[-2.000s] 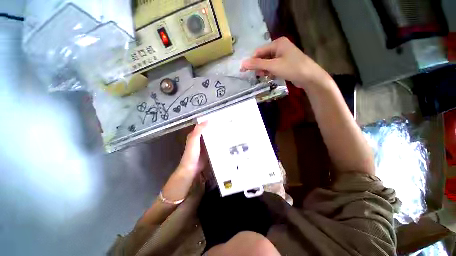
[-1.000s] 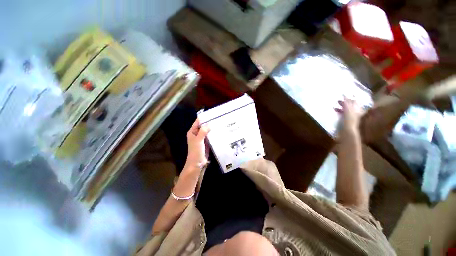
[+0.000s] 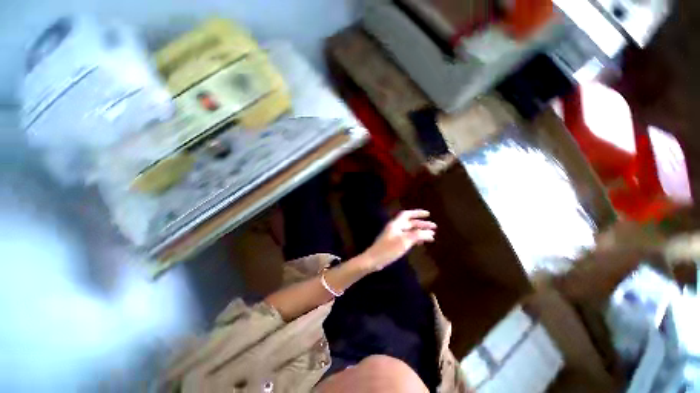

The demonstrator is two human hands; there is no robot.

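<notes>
My left hand, with a bracelet at the wrist, is over my lap. Its fingers are apart and it holds nothing. My right hand is not in view. Below and right of my left hand, white boxes sit in a brown carton at the bottom of the picture. A bright glossy heap of clear film bags fills another carton to the right. The picture is blurred.
The cream-yellow sealer stands at the upper left, with film-wrapped boxes on it. A black phone lies on the wooden bench. Red stools and a carton of jumbled boxes are at the right.
The white box has left my left hand and is not seen there now. My left hand has moved right and opened. My right hand has gone out of view. The camera view has shifted.
</notes>
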